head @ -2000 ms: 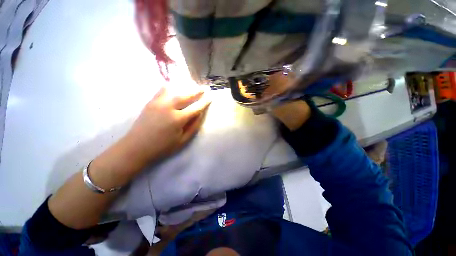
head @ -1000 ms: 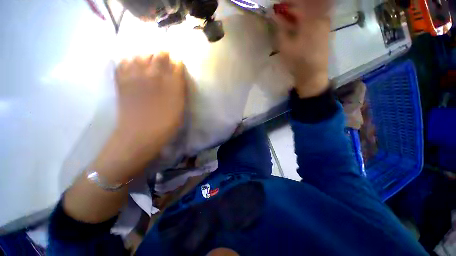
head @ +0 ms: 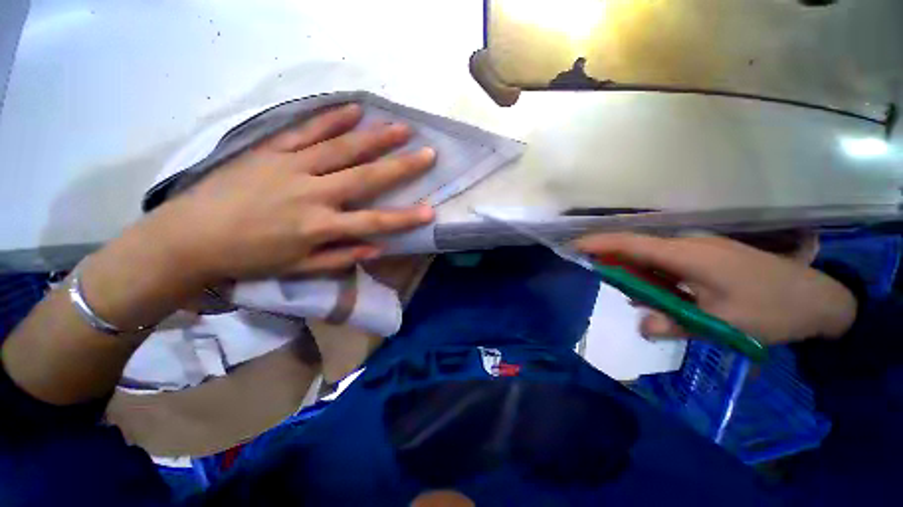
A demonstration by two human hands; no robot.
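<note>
A whitish-grey fabric piece [head: 465, 158] with a point at its right end lies on the white table near the front edge. My left hand [head: 327, 183] rests on it with fingers spread, palm down. My right hand [head: 733, 287] holds the scissors [head: 683, 312] by the green and red handles, just in front of the table edge. The silvery blades point left towards the fabric. Their tips are blurred, and I cannot tell whether they touch the cloth.
The yellowish machine bed plate [head: 683, 50] with a worn dark edge is at the upper right. Brown and whitish cloth [head: 228, 396] hangs below the table at the left, over my lap. A blue plastic basket [head: 752, 406] is at the lower right.
The view has turned down to the table edge. The fabric has come away from the needle area to the front edge. My right hand has brought the scissors from beside the machine to the edge.
</note>
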